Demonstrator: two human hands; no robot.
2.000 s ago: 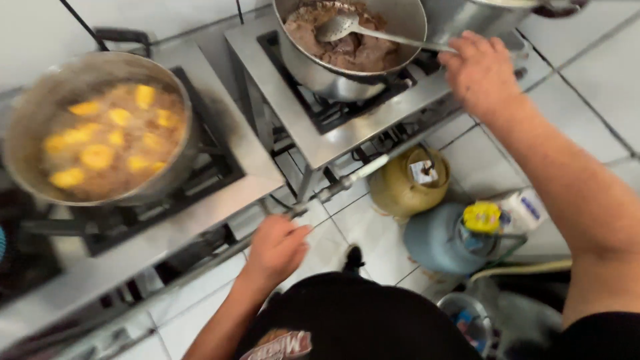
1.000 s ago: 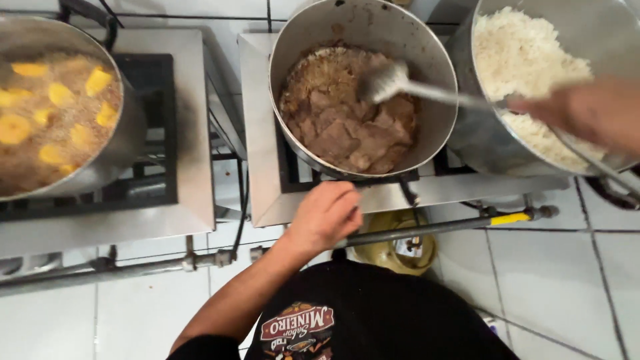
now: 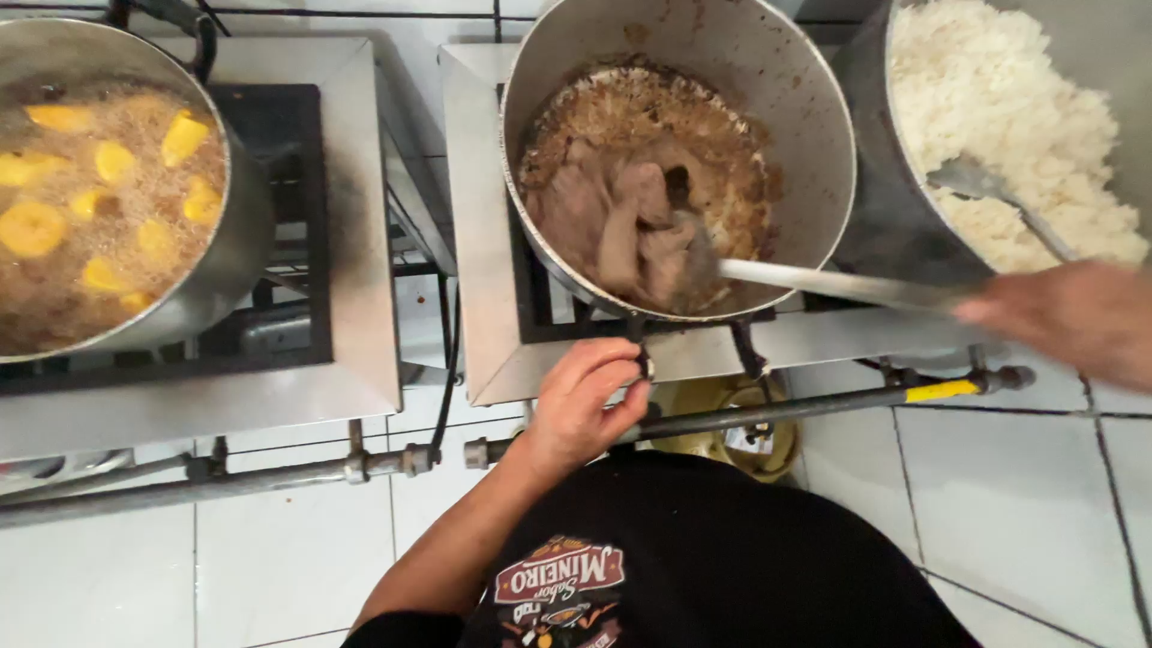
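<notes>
My right hand, blurred by motion, grips the long metal handle of a serving spoon. The spoon's head is among slices of brown meat in a deep metal pot, whose floor has a browned crust. My left hand has its fingers curled at the broken-looking dark handle on the pot's near side; the fingertips touch it. To the right, a big pot holds white rice with another metal spoon resting in it.
At the left, a pot of bubbling liquid with yellow pieces sits on a separate steel stove. A gas pipe runs along the stove front. Below it a yellowish gas cylinder stands on the tiled floor.
The meat is now bunched toward the pot's near left side, exposing more of the browned floor. My left hand has come from the pipe to the pot's handle. The view has shifted since the oldest frame.
</notes>
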